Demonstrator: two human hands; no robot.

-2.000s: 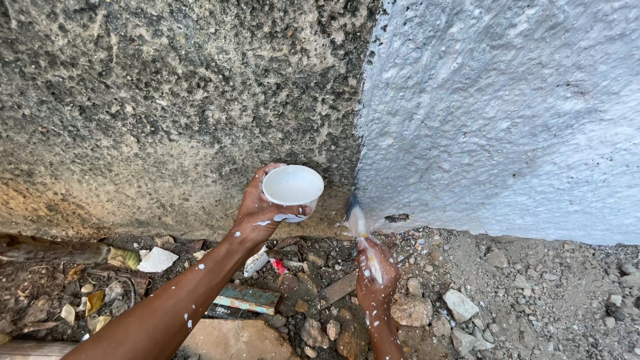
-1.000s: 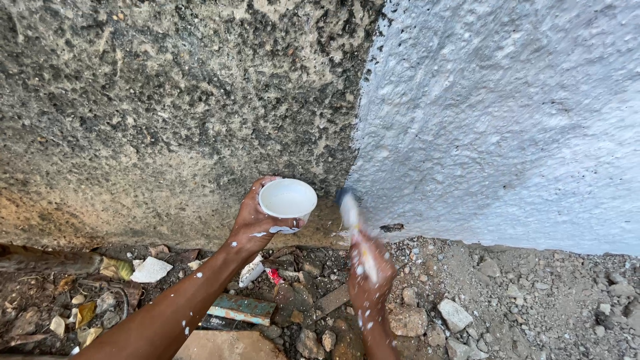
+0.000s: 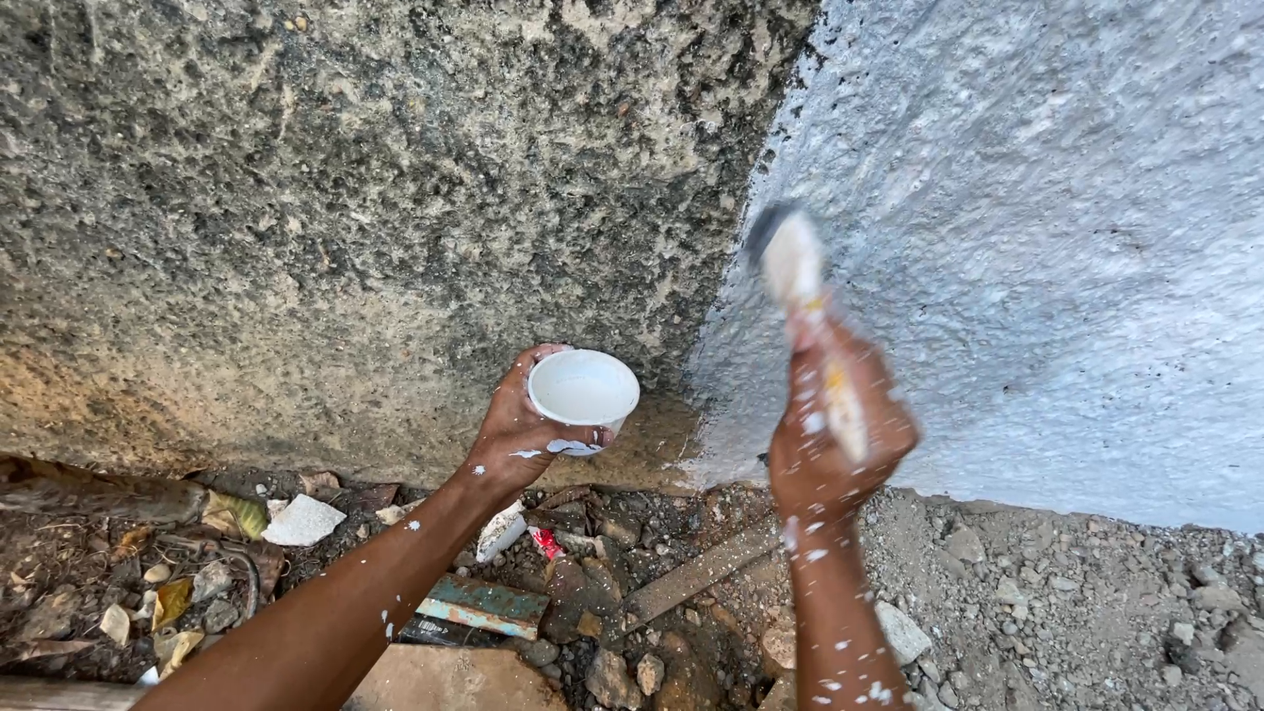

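Note:
My left hand [image 3: 528,425] is closed around a white plastic cup [image 3: 604,434] with pale paint in it, held in front of the bare, mottled part of the wall [image 3: 395,227]. Paint spots both forearms and my left thumb. In my right hand [image 3: 839,425] is a paintbrush [image 3: 793,262], gripped by its paint-smeared handle and blurred by motion. Its dark bristles are at the edge where the bare surface meets the pale bluish-white painted part of the wall [image 3: 1037,257]. Whether the bristle tips touch the wall cannot be told.
Along the wall's foot lies rubble with stones [image 3: 901,632], a white fragment [image 3: 303,520] and dry leaves. A rusty metal piece with flaking green paint [image 3: 484,604], a flat strip [image 3: 701,573] and a large flat stone [image 3: 454,679] lie below my hands.
My right hand and the brush have moved up along the paint edge, from near the wall's foot. My left hand still holds the cup low by the bare wall.

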